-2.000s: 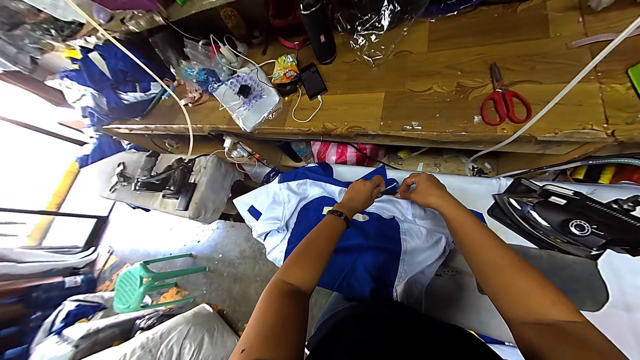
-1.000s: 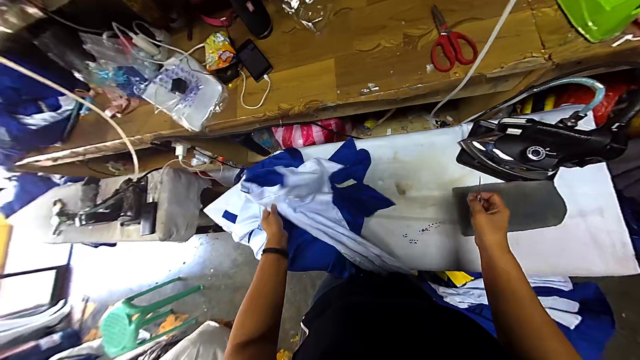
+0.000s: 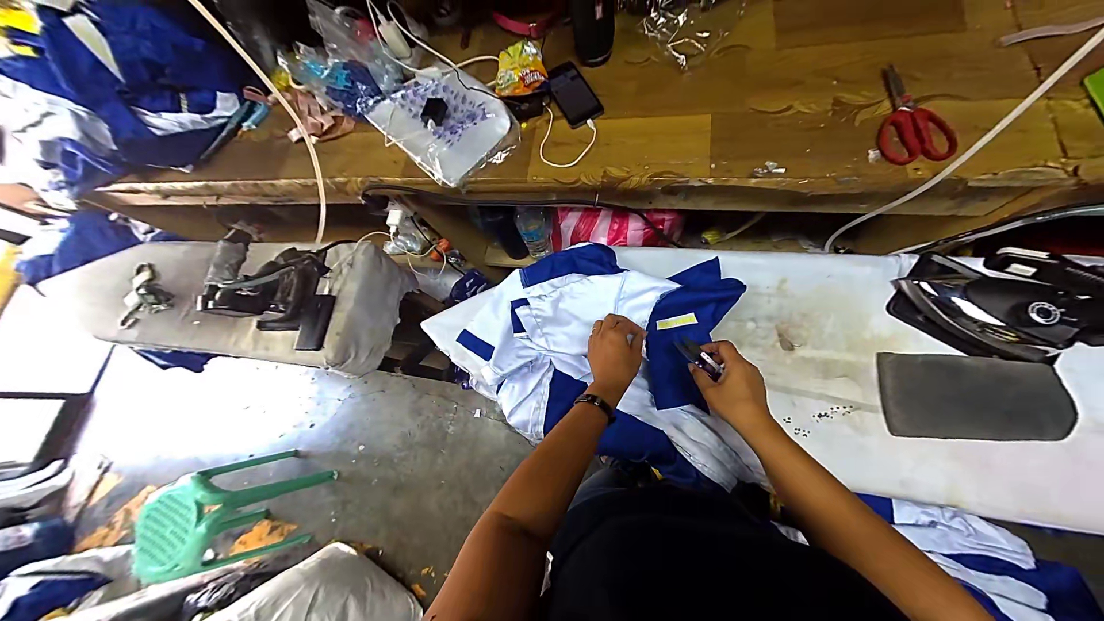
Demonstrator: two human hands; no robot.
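Note:
A blue and white garment (image 3: 569, 302) lies bunched on the white padded ironing surface. My left hand (image 3: 616, 352) grips its cloth near the blue collar, just left of a pale yellow label (image 3: 676, 322). In my right hand (image 3: 733, 379) is a small pair of thread snips (image 3: 700, 357), its blades pointing up and left over the blue cloth, close to my left fingers. Whether the blades touch the cloth cannot be told.
A black iron (image 3: 992, 302) stands at the right behind a dark grey pad (image 3: 975, 397). Red-handled scissors (image 3: 916, 129) and a phone (image 3: 575, 95) lie on the wooden bench (image 3: 664, 147). A small padded board (image 3: 181, 302) stands left, above a tipped green plastic stool (image 3: 172, 530).
My right hand has moved left from the grey pad to the garment. My left hand has shifted toward the blue collar. The collar lies in a different fold.

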